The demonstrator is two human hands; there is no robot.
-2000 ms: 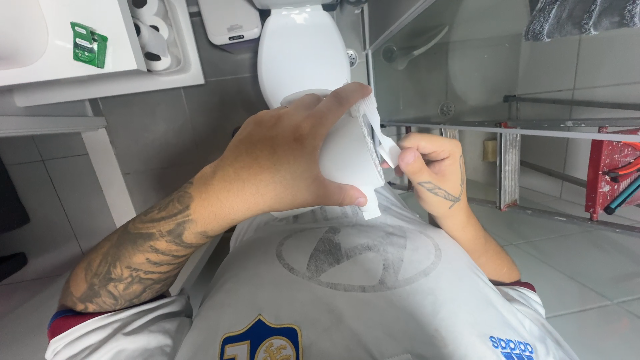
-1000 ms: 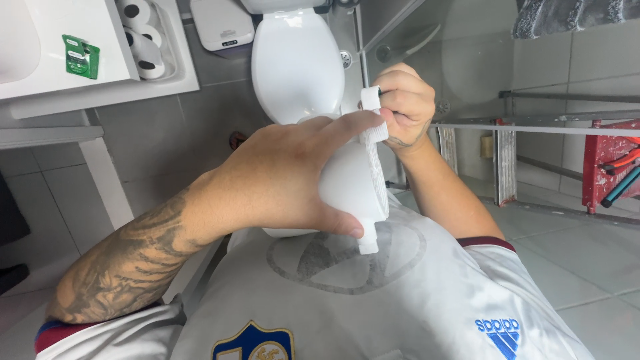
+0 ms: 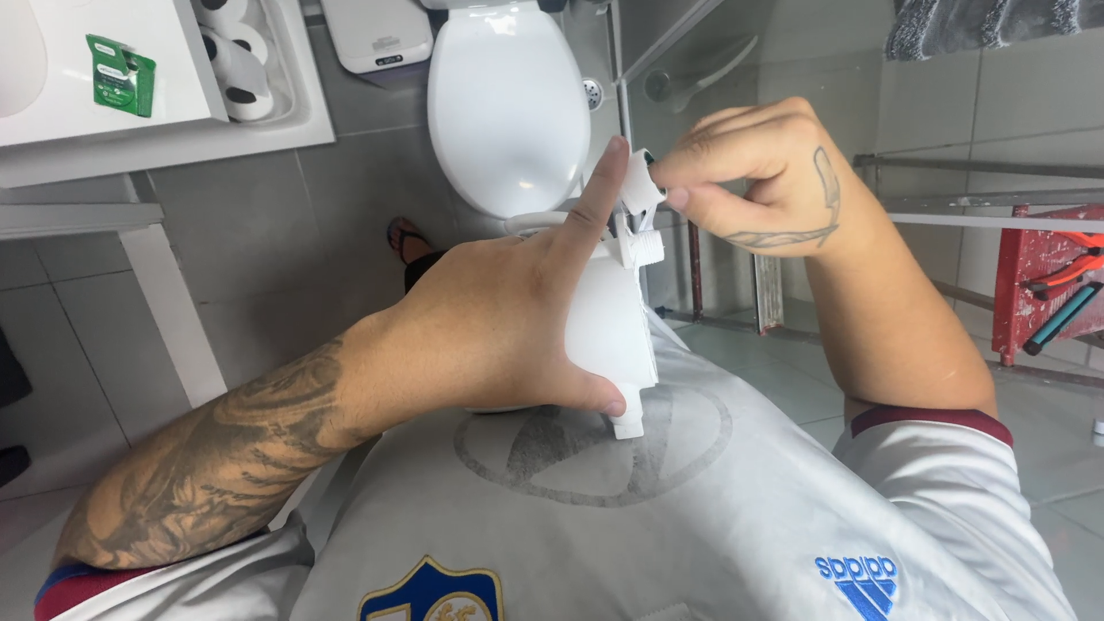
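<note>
My left hand (image 3: pixel 492 319) holds a white plastic shower heater body (image 3: pixel 609 319), or a similar fixture, with the thumb near its lower spout and the index finger stretched along its upper end. At that upper end a short threaded inlet (image 3: pixel 647 248) sticks out. Just above the thread, my right hand (image 3: pixel 759 181) pinches a roll of white thread seal tape (image 3: pixel 642 183) between thumb and index finger. A thin white strip runs from the roll down toward the threaded inlet. The far side of the fixture is hidden by my left hand.
A white toilet (image 3: pixel 509 103) stands ahead, with a white bin (image 3: pixel 378 34) on its left. Toilet paper rolls (image 3: pixel 237 73) lie in a white tray, near a green package (image 3: pixel 122 76) on the counter. At right, beyond glass, a red stepladder (image 3: pixel 1018 276) holds pliers (image 3: pixel 1069 269).
My right hand has moved up from beside the fixture, and now holds the tape roll off the threaded end. My left hand still grips the fixture, its index finger now raised away from the others.
</note>
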